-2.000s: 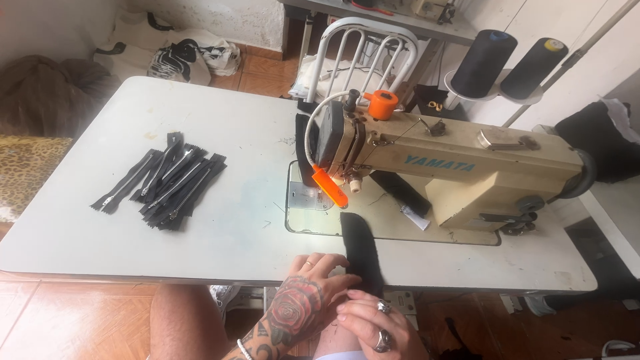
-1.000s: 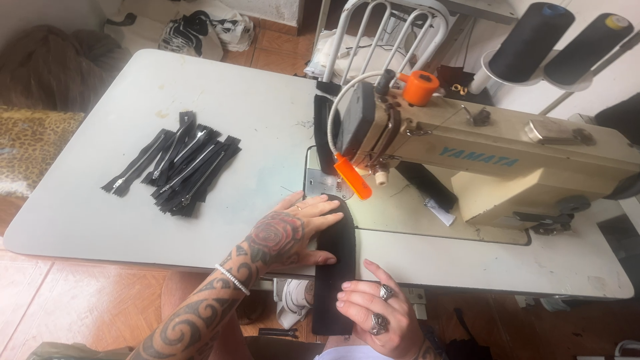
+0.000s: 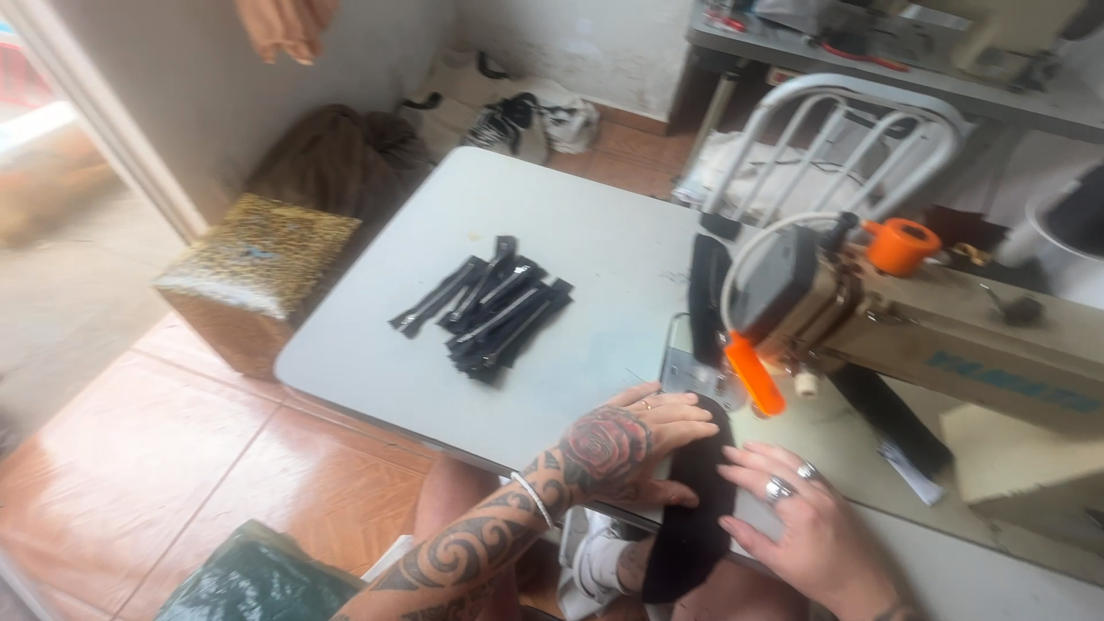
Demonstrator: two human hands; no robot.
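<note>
My left hand lies with fingers spread over the left side of a black fabric piece, which hangs past the table's front edge. Beside the cloth's right edge is my right hand, fingers apart; whether it touches the cloth is unclear. The fabric's far end reaches the needle area of a beige Yamata sewing machine, partly hidden by an orange-handled attachment. Another black strip lies behind the machine's head. Several short black zipper pieces are piled on the white table.
A white metal chair stands behind the machine. Beyond the table's left edge is a leopard-patterned box-like seat. A dark green plastic bag rests at lower left. A black piece with a white tag lies under the machine's arm.
The view has swung left. Two seconds ago my hands were close together at the table's front edge; since then my left hand has moved up onto the black fabric, and the hands are apart.
</note>
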